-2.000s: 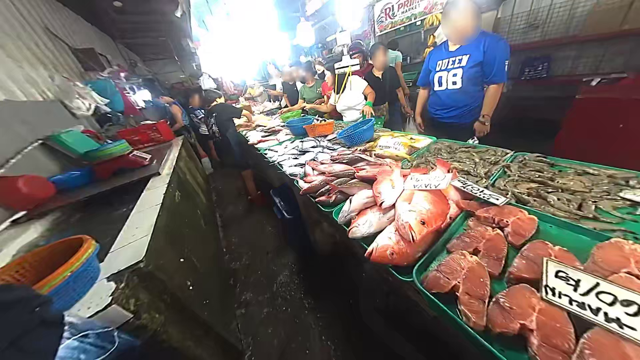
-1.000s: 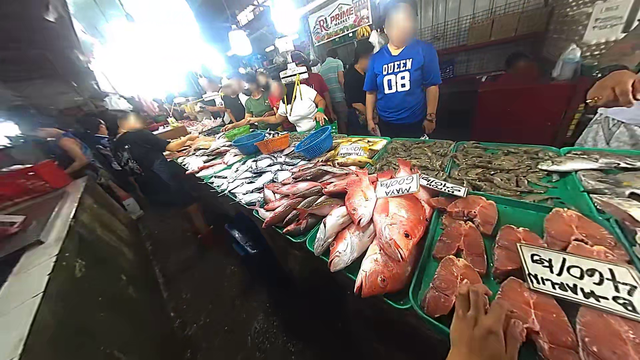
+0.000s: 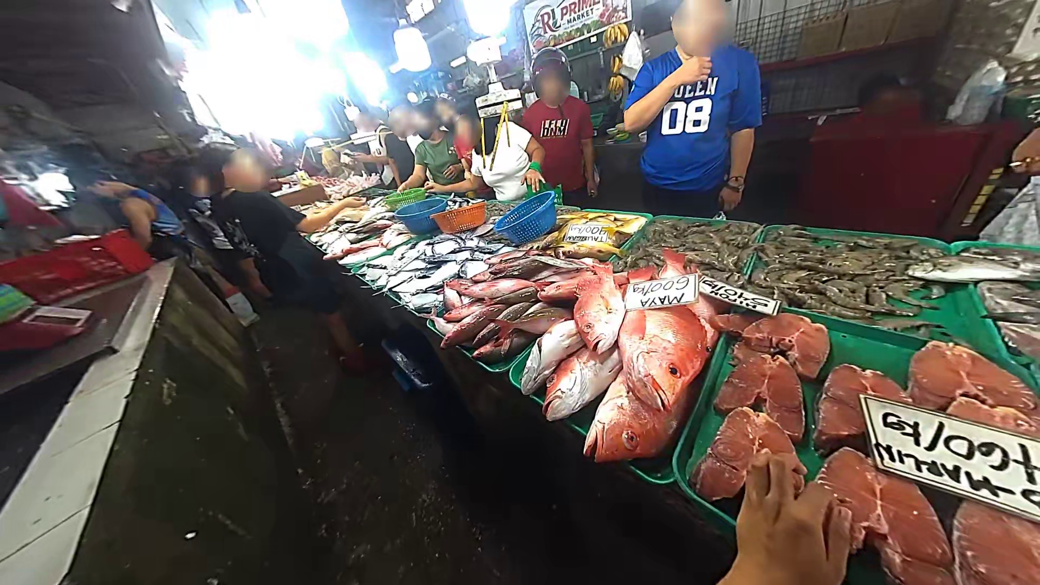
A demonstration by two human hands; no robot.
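At the lower right, my right hand reaches over the edge of a green tray, palm down with fingers apart. Its fingertips rest at a raw marlin steak; nothing is seen gripped. A second marlin steak lies just right of the fingers, near a handwritten price card. Left of this tray, large red snappers overlap in another green tray, with a price card on them. My left hand is out of view.
Beyond lie shrimp, silvery fish, a blue basket and an orange basket. A person in a blue shirt stands behind the stall. Shoppers line the far side; a tiled counter borders the dark aisle at left.
My right hand, absent two seconds ago, is at the marlin steaks. The person in blue has raised a hand to the face. A person in a red shirt now shows beside them. The view has swung right.
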